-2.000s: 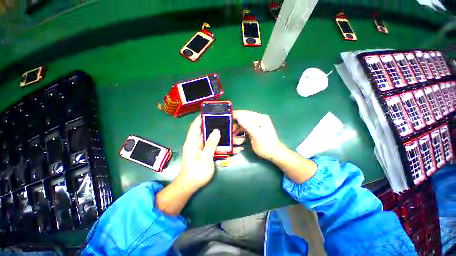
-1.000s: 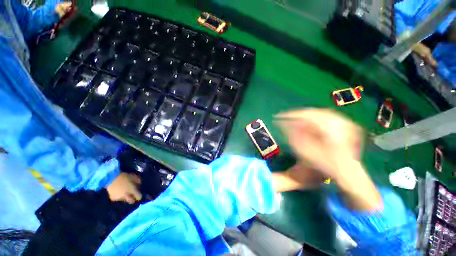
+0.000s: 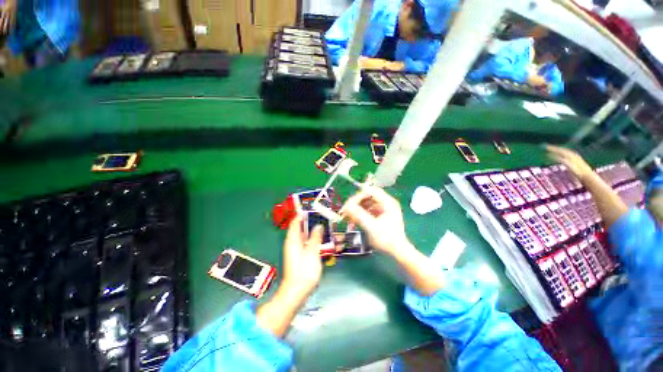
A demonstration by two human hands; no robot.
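Note:
My left hand point(image 3: 300, 260) holds a phone board with a dark screen point(image 3: 320, 231) near the middle of the bench. My right hand point(image 3: 378, 221) holds a white-rimmed front housing point(image 3: 335, 190) by its lower end, tilted just above and beside the board. Another screen piece point(image 3: 353, 243) shows below my right fingers; I cannot tell if it is held. A stack of red-edged screen boards point(image 3: 288, 211) lies behind my left hand, partly hidden. A white-framed phone unit point(image 3: 243, 272) lies on the bench to the left.
A black blister tray point(image 3: 94, 269) is at left. A keypad board tray point(image 3: 541, 225) is at right, with another person's hand point(image 3: 571, 161) over it. A post point(image 3: 429, 109) stands ahead, with a white lump point(image 3: 426, 200) near it. Phone units lie along the belt point(image 3: 240, 145).
The view has swung from the left back to the bench and now reaches further forward. My right hand now holds a front housing. Another person's arm has appeared over the keypad tray.

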